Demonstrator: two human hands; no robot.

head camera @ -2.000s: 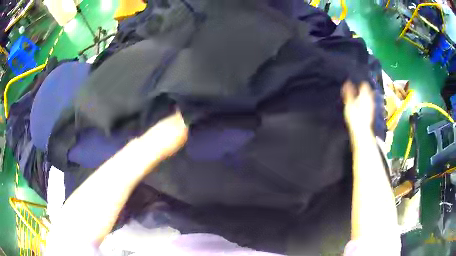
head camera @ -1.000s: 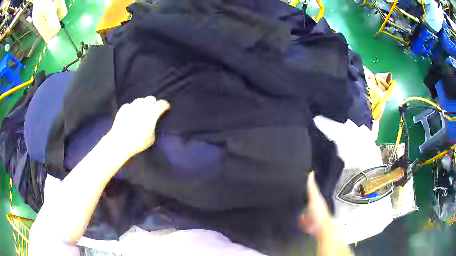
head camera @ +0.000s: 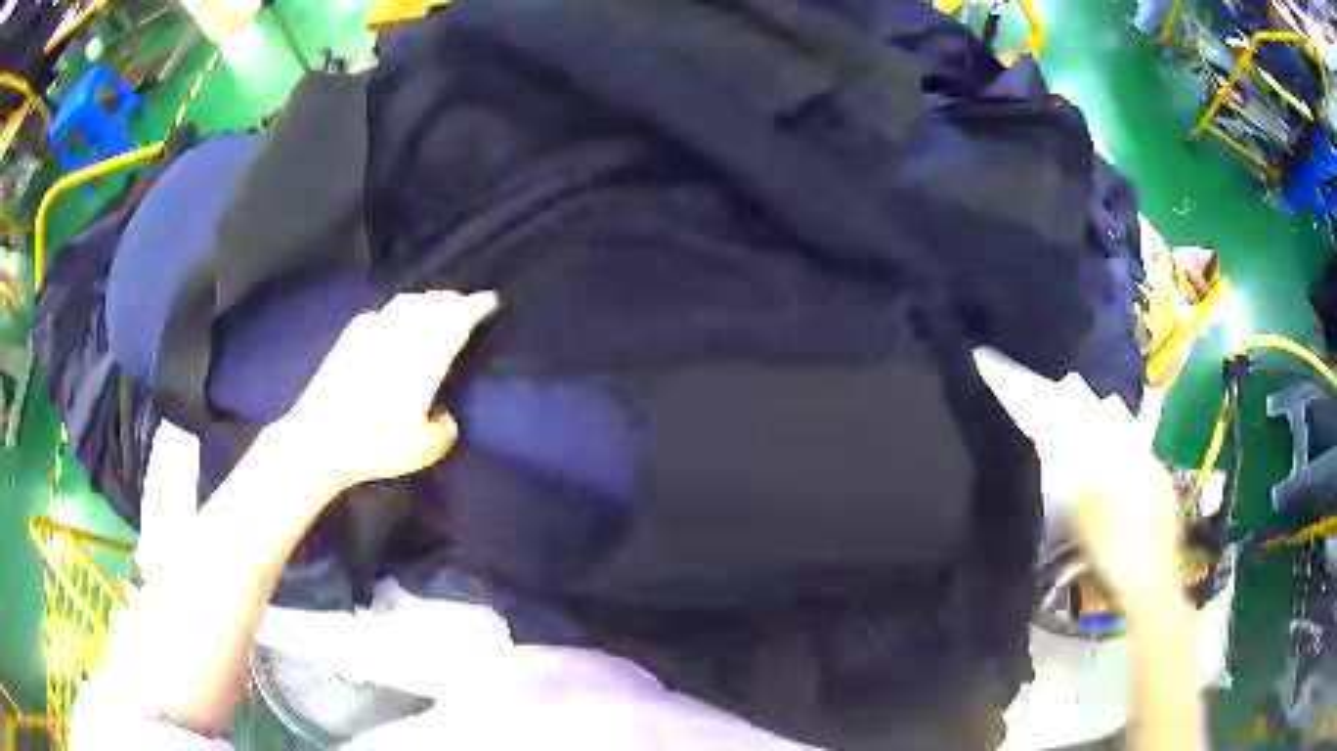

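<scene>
A large black garment [head camera: 807, 455] is spread and heaped over the pressing form, its front part fairly flat and its far part folded. Smooth navy pad [head camera: 176, 242] shows at the left and between the cloth layers. My left hand [head camera: 389, 385] lies on the garment left of centre, thumb apart from the fingers; its fingertips touch the dark cloth. My right hand [head camera: 1107, 470] is blurred, off the garment's right edge and over the iron's area; its fingers are unclear. The steam iron [head camera: 1097, 602] is parked at the right, partly hidden by my right hand and forearm.
White cover cloth [head camera: 1078, 682] shows at the right and near edge. A yellow wire basket [head camera: 81, 624] is at the lower left. A blue stool [head camera: 96, 118] stands at the far left on green floor [head camera: 1173, 169]. Yellow-framed carts [head camera: 1261, 88] are at the upper right.
My right hand has moved from the garment's right side outward to the right, over the iron. My left hand stays on the cloth, its thumb now spread. The far cloth was folded back over the last two seconds.
</scene>
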